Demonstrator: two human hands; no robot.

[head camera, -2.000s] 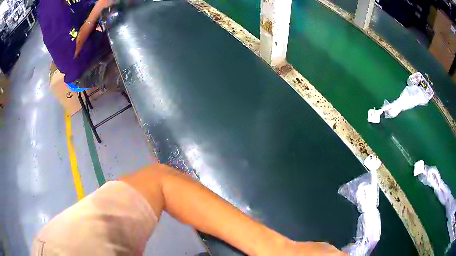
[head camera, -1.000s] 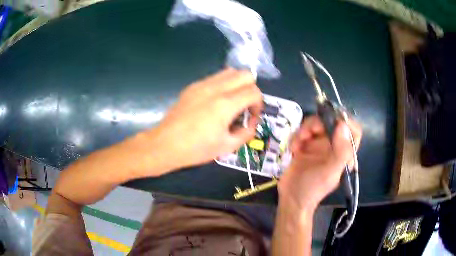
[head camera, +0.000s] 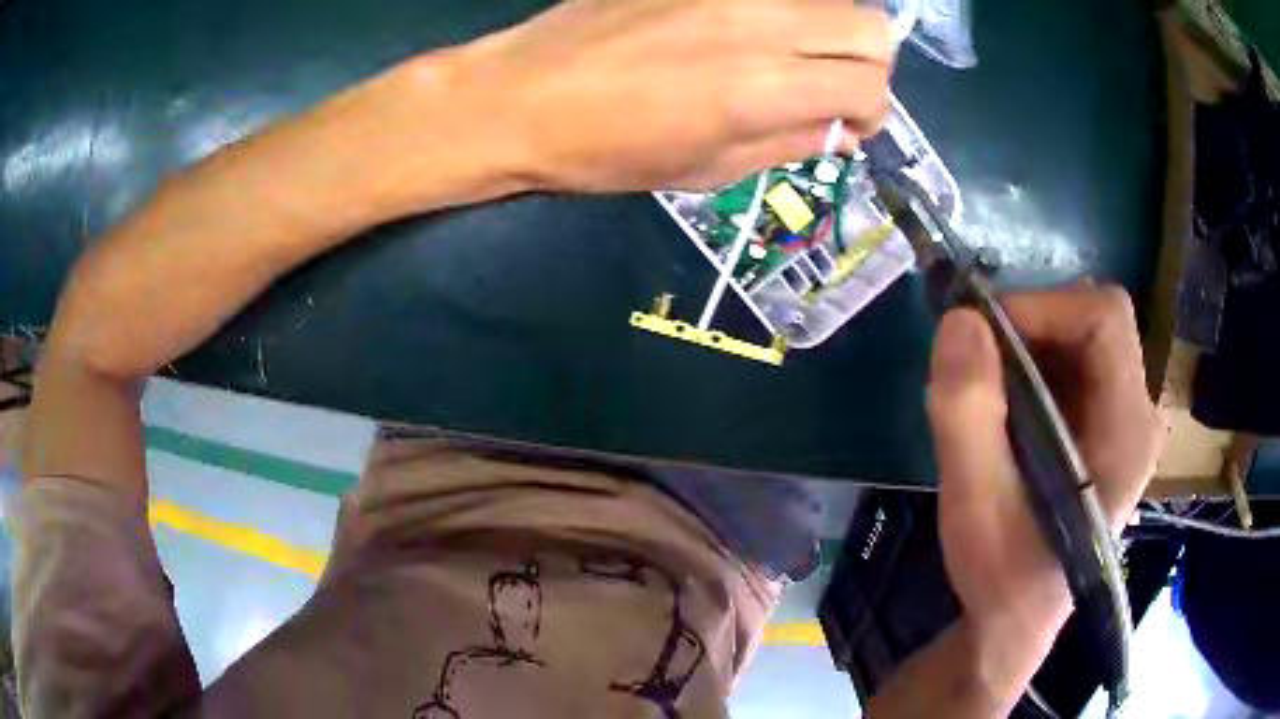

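Observation:
A white socket housing [head camera: 859,298] lies open and tilted on the dark green mat. Inside it are a green circuit board [head camera: 736,211], a yellow block [head camera: 789,208] and a brass strip. Another brass contact strip [head camera: 706,337] lies outside the housing on a white wire [head camera: 736,260]. My left hand [head camera: 716,91] is at the housing's upper left, fingers closed on a white lead wire. My right hand [head camera: 1046,421] grips the soldering iron [head camera: 1032,386], its front end over the housing's right part. The exact tip contact is hidden.
A clear plastic bag [head camera: 943,28] lies beyond my left hand at the top. A wooden-edged holder [head camera: 1168,253] stands at the right. A dark box [head camera: 877,590] is below the mat edge. The shiny green mat [head camera: 463,337] extends left.
The soldering iron has come down from beside the housing to over its inside. The housing is turned, and it, the bag and my left hand sit further up and right in view.

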